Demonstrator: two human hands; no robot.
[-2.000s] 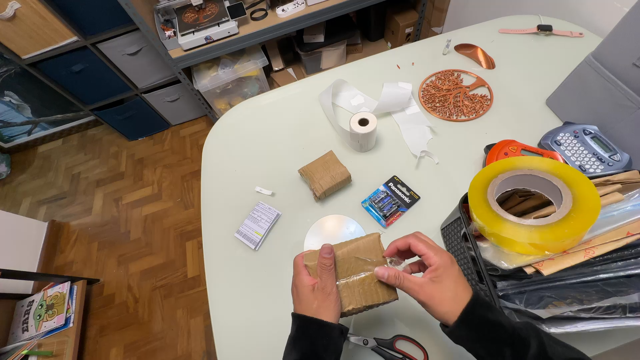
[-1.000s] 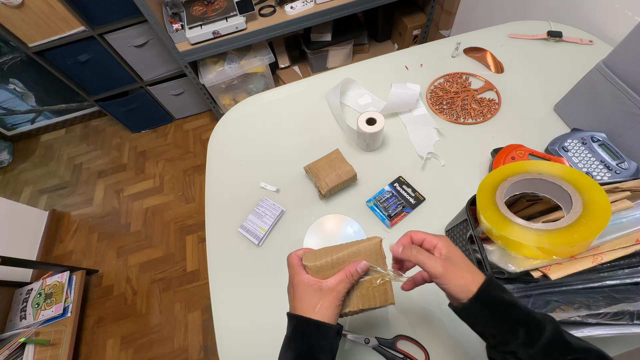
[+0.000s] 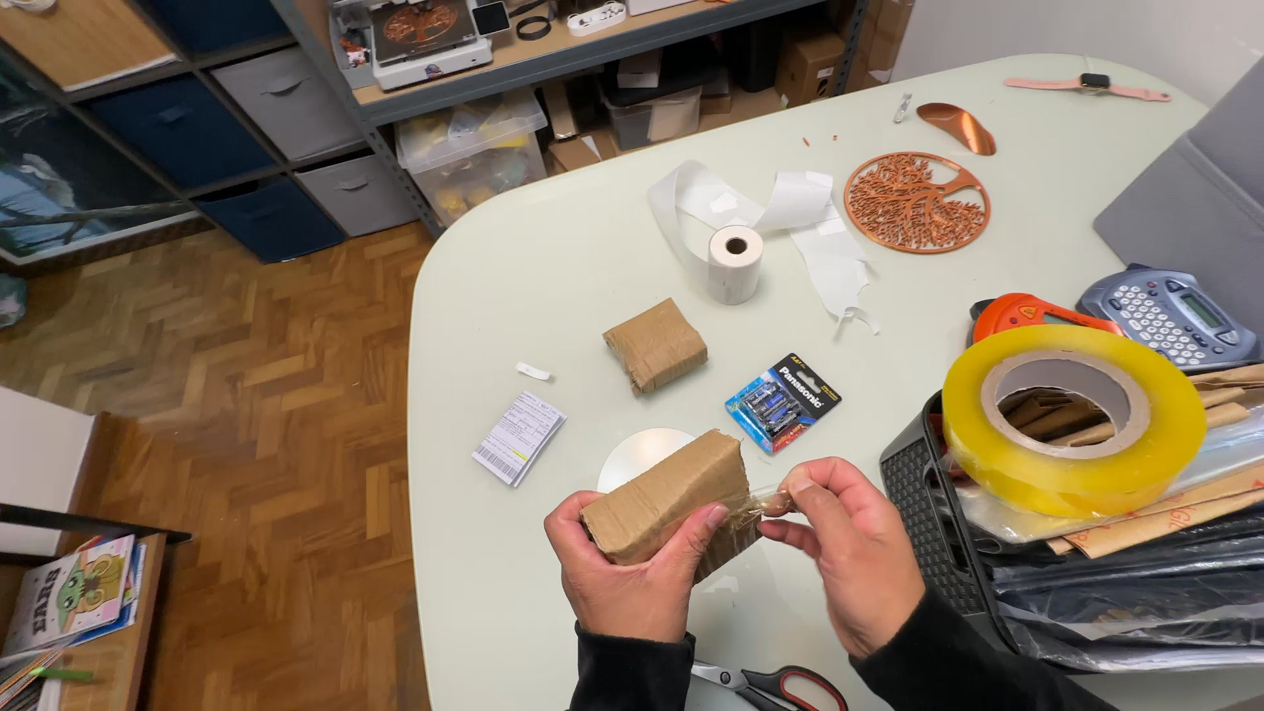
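My left hand (image 3: 632,573) grips a brown cardboard-wrapped package (image 3: 671,494), tilted over the table's front part. At its right side, my right hand (image 3: 839,543) pinches clear tape (image 3: 765,502) that is stretched and crumpled off the package. Partly under the package lies a pale round disc (image 3: 642,456). A second cardboard-wrapped package (image 3: 657,346) rests behind it, with a blister pack of batteries (image 3: 783,403) to the right and a folded printed paper (image 3: 519,437) to the left. Scissors (image 3: 770,685) with black and red handles lie between my wrists, their blades partly hidden.
A black basket (image 3: 933,523) of packing materials stands at the right, a large yellow tape roll (image 3: 1074,420) on top. Behind are a label roll (image 3: 735,264) with loose backing strip, a copper-coloured tree disc (image 3: 916,202), label makers (image 3: 1170,316) and a watch (image 3: 1091,84).
The held package has turned in my left hand, and its right end now points more upward. My right hand has stayed at its right side, with tape in its fingers.
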